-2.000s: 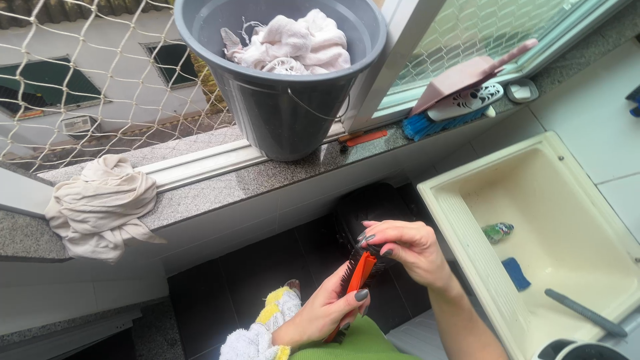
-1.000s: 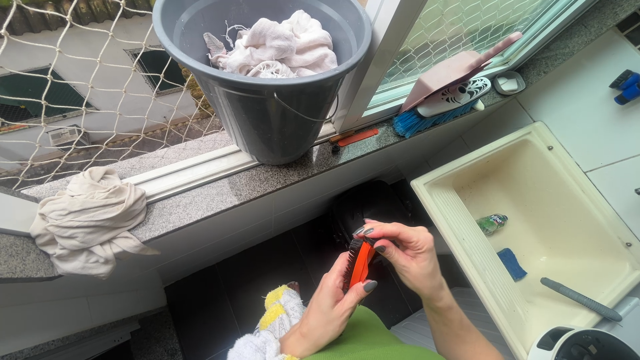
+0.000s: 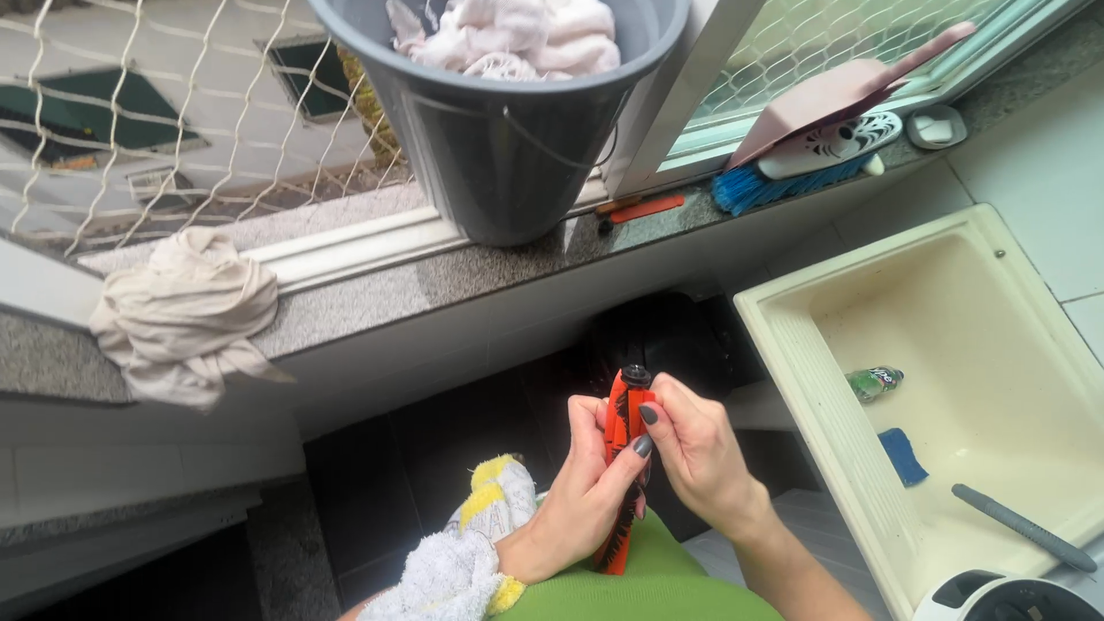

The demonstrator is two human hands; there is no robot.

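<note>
An orange and black bristled roller brush (image 3: 617, 440) stands nearly upright above my lap, its black round end cap on top. My left hand (image 3: 582, 492) is wrapped around its middle, thumb across the front. My right hand (image 3: 703, 444) touches the upper right side of the roller just below the cap with thumb and fingertips; whether it grips a part there is hidden. A white and yellow terry towel (image 3: 461, 552) lies over my left forearm.
A grey bucket (image 3: 517, 164) with pale cloths stands on the granite sill, between a crumpled beige cloth (image 3: 185, 302) and a pink dustpan (image 3: 811, 99) with a blue-bristled brush (image 3: 789, 181). At right, a cream laundry sink (image 3: 949, 267) holds a green bottle (image 3: 874, 382) and blue sponge (image 3: 903, 457).
The roller has turned more upright, and its black end cap now shows. My right hand has moved from over the top end to the roller's right side.
</note>
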